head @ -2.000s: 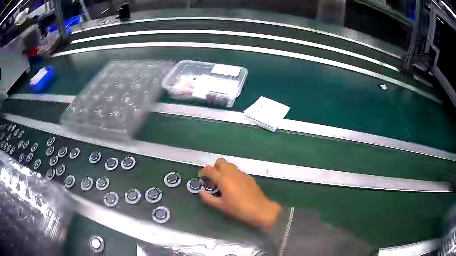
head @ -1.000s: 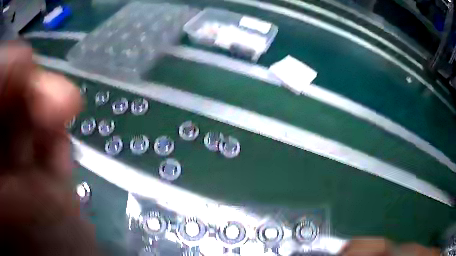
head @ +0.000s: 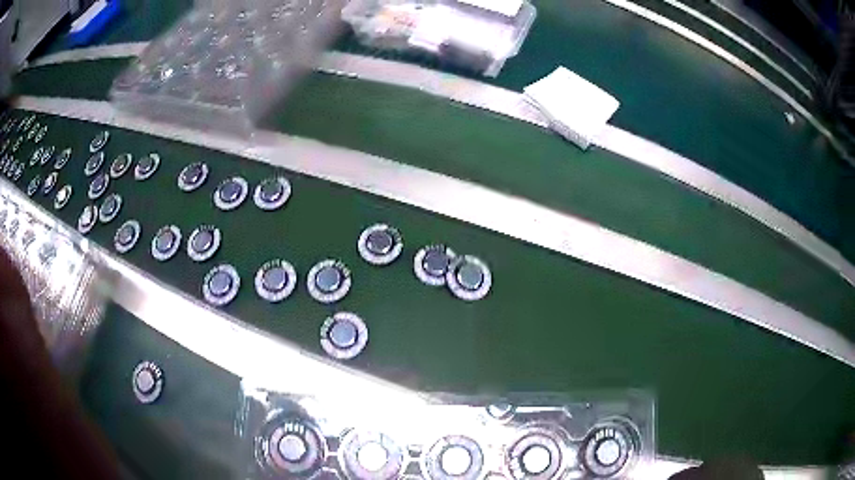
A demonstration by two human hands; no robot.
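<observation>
A clear blister tray [head: 448, 410] lies at the bottom edge, partly cut off, with a row of several ringed round components [head: 607, 452] in its pockets. More loose ringed components [head: 328, 280] stand on the green belt; two at the right end touch [head: 469, 277]. One component [head: 147, 382] sits apart on the near surface. My left hand [head: 42, 403] is a dark blur at the lower left edge, its fingers unclear. My right hand [head: 727, 472] barely shows at the bottom edge, right of the tray. What either hand holds is hidden.
A raised, cloudy clear tray stack [head: 220, 66] stands beyond the loose parts. Further right are a lidded clear box [head: 450, 26] and a white card [head: 574, 103]. A glaring clear tray [head: 52, 267] lies at near left. Metal rails [head: 450, 202] divide the belt. A blue object [head: 96, 21] is at far left.
The view has tilted down, bringing the filled tray into sight. My right hand has left the two end components and moved to the bottom edge. My left hand rose into view, then dropped lower left.
</observation>
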